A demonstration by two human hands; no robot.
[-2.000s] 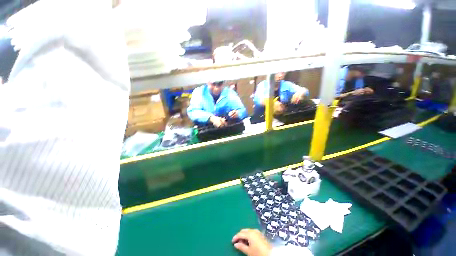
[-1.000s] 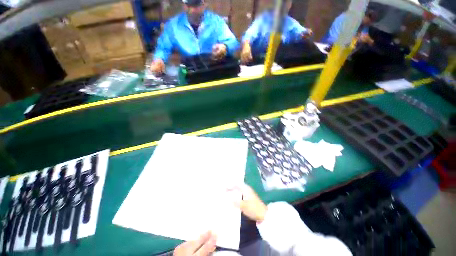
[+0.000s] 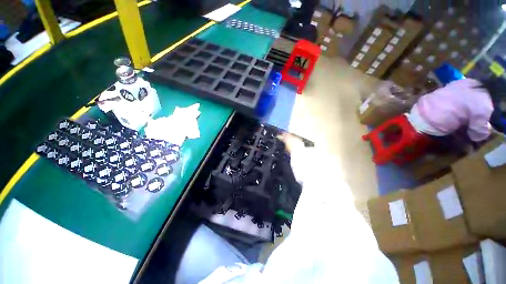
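Observation:
A filled black compartment tray [image 3: 244, 166] stands low beside the green bench, with dark watches and straps in it. My right hand [image 3: 291, 145], small and blurred at the end of a white sleeve, is at the tray's far right edge. A thin dark piece shows beside its fingers; whether the hand grips it cannot be told. My left hand is not in view. A white mat [image 3: 55, 249] lies on the bench at the lower left, cut off by the picture's edge.
On the bench are a film sheet [image 3: 105, 155], a white wipe [image 3: 176, 125], a white box with a round-topped item [image 3: 130, 102] and an empty black tray [image 3: 213, 69]. Red stools [image 3: 302, 62], cartons [image 3: 430, 213] and a bending person in pink are at right.
The view has swung right and down. My right hand has left the white mat and moved to the low filled tray. My left hand has gone out of view, and the mat lies at lower left.

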